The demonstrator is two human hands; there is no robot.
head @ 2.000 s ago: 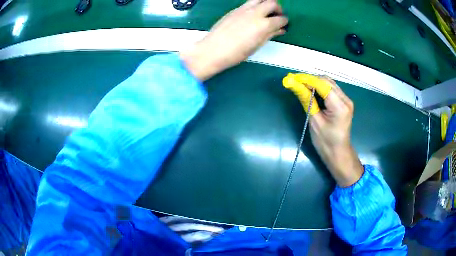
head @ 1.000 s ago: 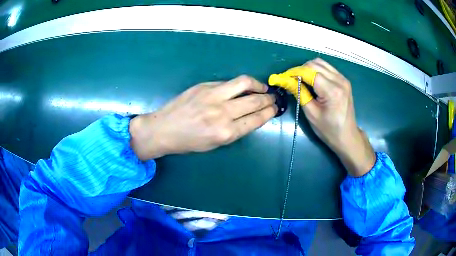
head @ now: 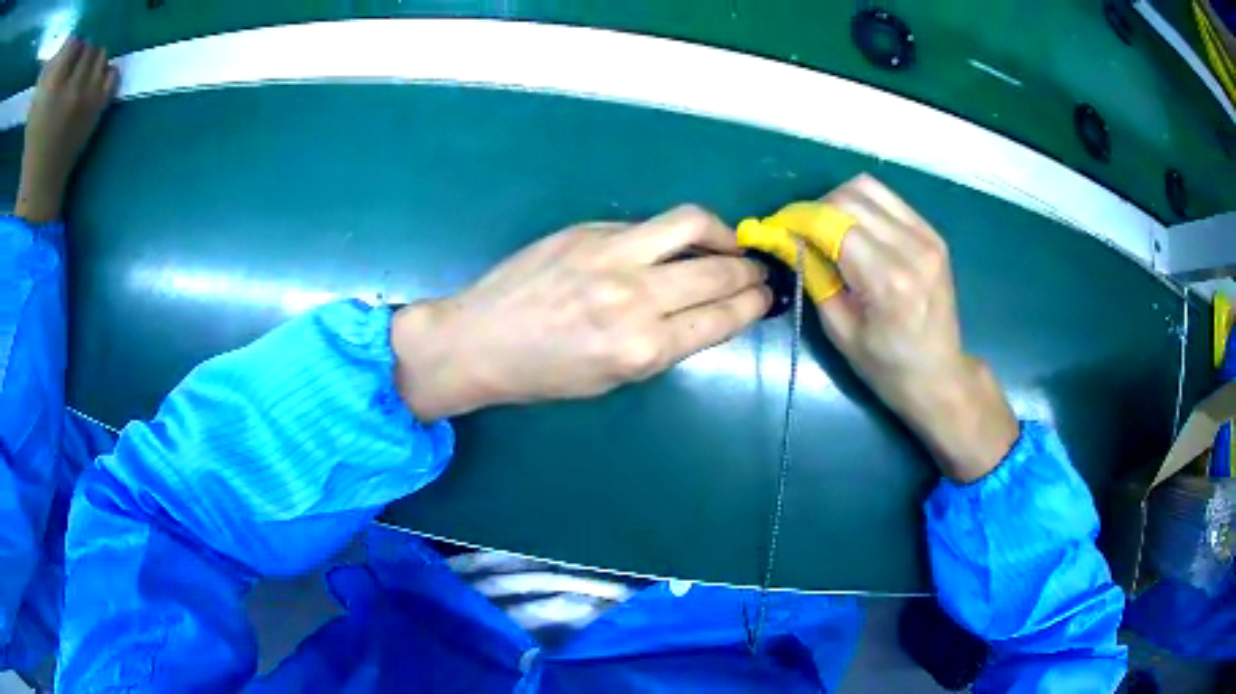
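Note:
My left hand, bare, holds a round black part above the green tabletop; fingers hide most of it. My right hand has yellow finger coverings on thumb and index finger, and their tips touch or nearly touch the part's upper edge. A thin silver-grey strand is pinched between the yellow fingers and hangs down past the table's front edge toward my lap. The contact point between strand and part cannot be made out.
A green belt behind a white rail carries several black parts. Another person's hand rests at the rail on the far left, with a blue sleeve. A cardboard box stands at the right edge.
My left hand came back from the belt with a black part and now holds it at the yellow fingertips. Another person's arm has appeared at the left. The belt parts have shifted left.

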